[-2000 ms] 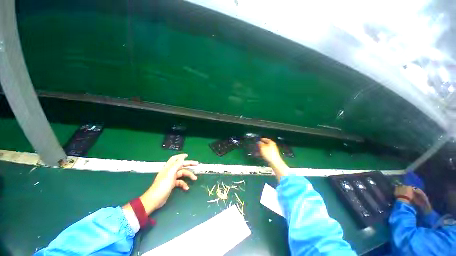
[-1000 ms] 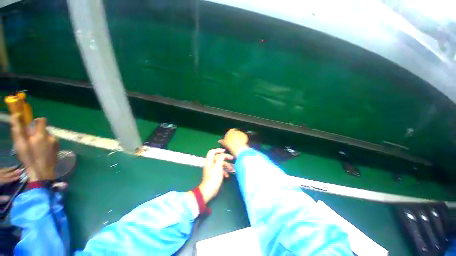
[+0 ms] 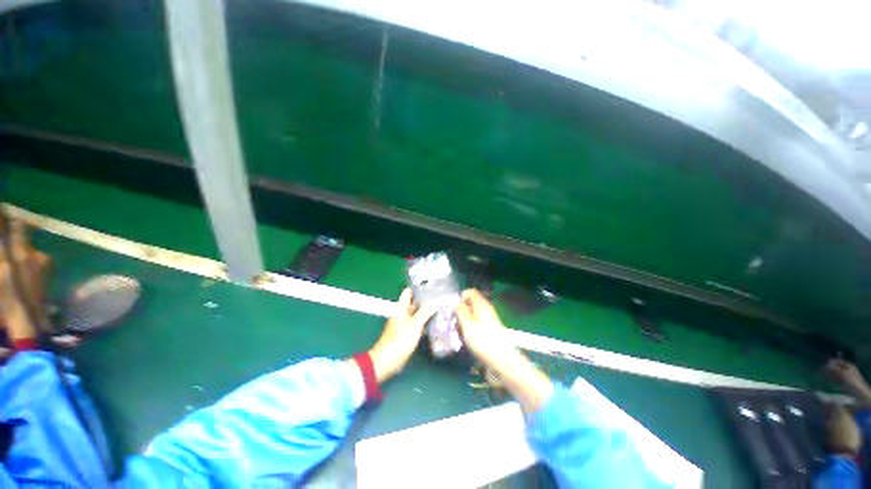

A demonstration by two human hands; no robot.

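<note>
A phone unit [image 3: 441, 329] is held in front of me over the whitish edge strip, with its silver electronics end pointing away from me. My left hand [image 3: 401, 334] grips its left side, and a dark red band circles that wrist. My right hand [image 3: 482, 329] is at its right side, fingers on the edge. A white paper sheet [image 3: 444, 451] lies on the bench below my hands. Tan thin strips [image 3: 489, 378] show partly beside my right forearm, which hides the rest.
Black phones [image 3: 315, 259] lie on the green conveyor belt beyond the edge strip [image 3: 611, 357]. A grey post [image 3: 218, 143] stands at left. A second white sheet [image 3: 621, 430] is at right. A phone tray [image 3: 764, 432] and a person's hands are far right. A person's arm [image 3: 48, 401] and grey oval [image 3: 100, 302] are left.
My hands have come back from the belt to the edge strip with a phone unit now clearly between them. The yellow-orange tool at far left is out of view.
</note>
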